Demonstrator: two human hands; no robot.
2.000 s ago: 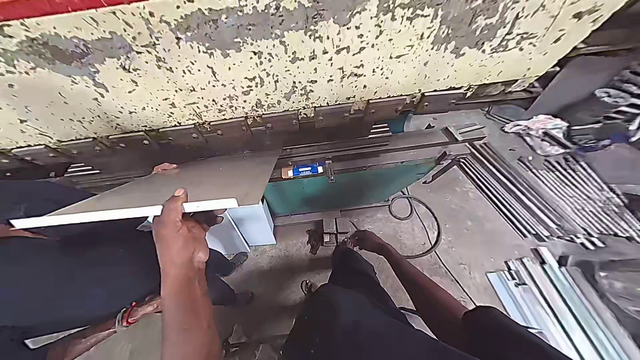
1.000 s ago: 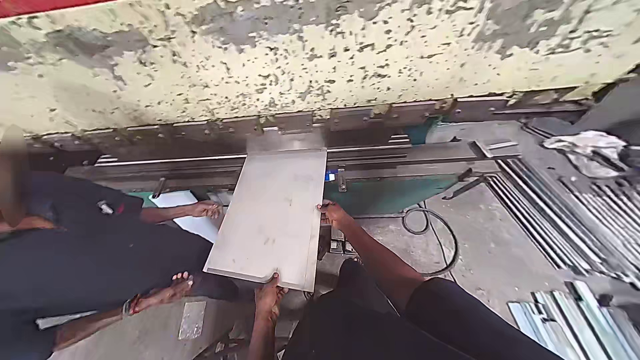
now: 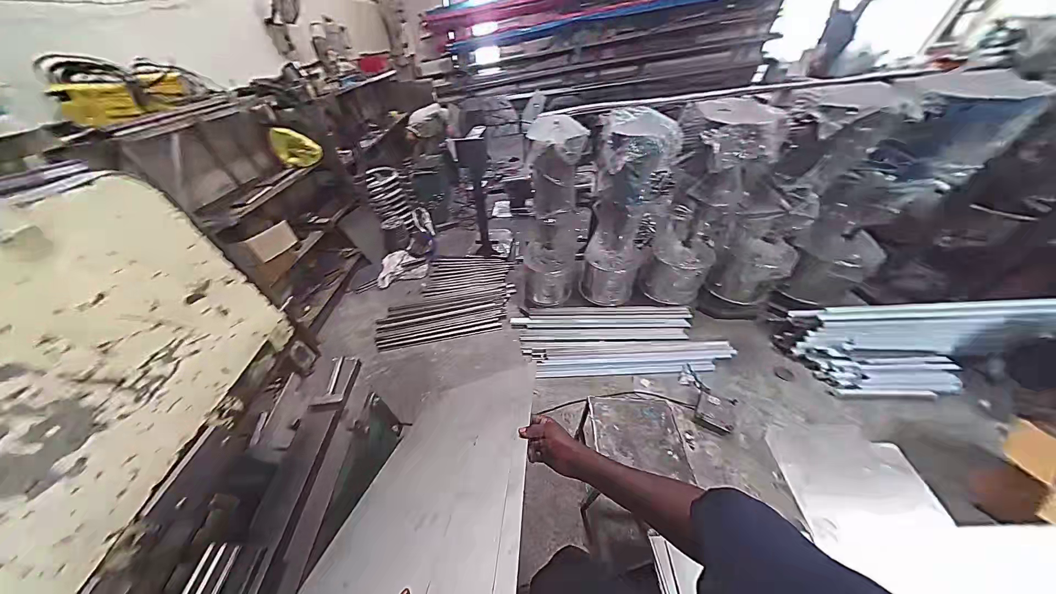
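A large flat metal sheet (image 3: 445, 487) stretches from the bottom edge up to the middle of the view. My right hand (image 3: 551, 444) grips its right edge, thumb and fingers closed on it. Of my left hand, at most a fingertip-like bit shows at the bottom edge over the sheet; I cannot tell whose it is. The press machine with chipped cream paint (image 3: 99, 330) stands at the left, its bed (image 3: 305, 462) running along the sheet's left side.
Right of the sheet is a worn metal stool (image 3: 639, 433). Dark metal bars (image 3: 445, 309) and pale metal strips (image 3: 619, 342) lie on the floor ahead. Plastic-wrapped units (image 3: 627, 206) stand behind them. More sheets (image 3: 858, 478) lie at the right, and shelving (image 3: 256, 223) lines the left.
The view has swung far to the right. The sheet, held at the press a second ago, now lies beside the press bed in my right hand. The co-worker is out of view.
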